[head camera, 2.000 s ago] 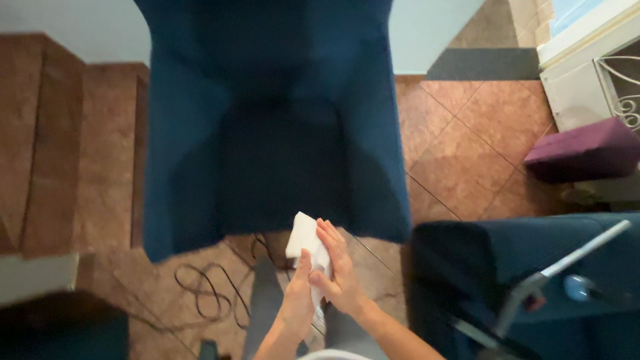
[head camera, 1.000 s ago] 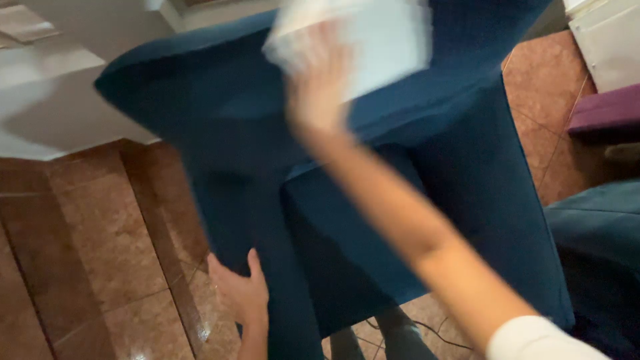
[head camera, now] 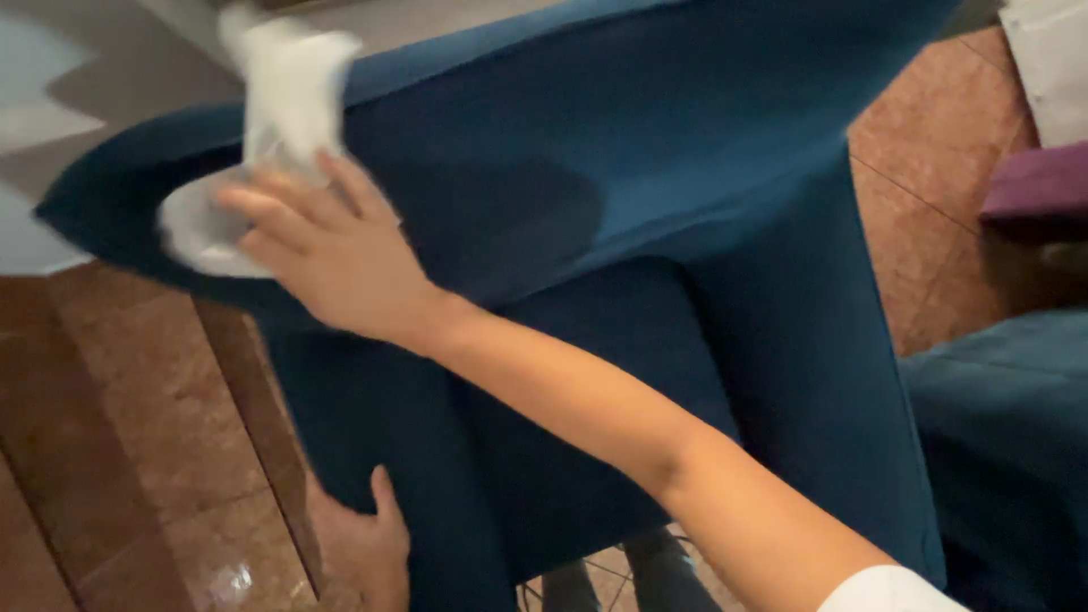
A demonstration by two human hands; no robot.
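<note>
A blue upholstered armchair fills the middle of the head view. My right hand is pressed over a white cloth at the left part of the chair's backrest; the cloth is blurred, and part of it flares up beyond my fingers. Lower down, my left hand grips the outer side of the chair's left armrest, thumb on top and fingers hidden behind the edge.
Brown tiled steps lie to the left of the chair. On the right are tiled floor, a purple upholstered piece and another blue upholstered seat. A pale wall stands at the upper left.
Two seconds ago both hands held the white cloth together before the chair. My left hand has since gone to the armrest. In the last second my right hand has moved left along the backrest with the cloth.
</note>
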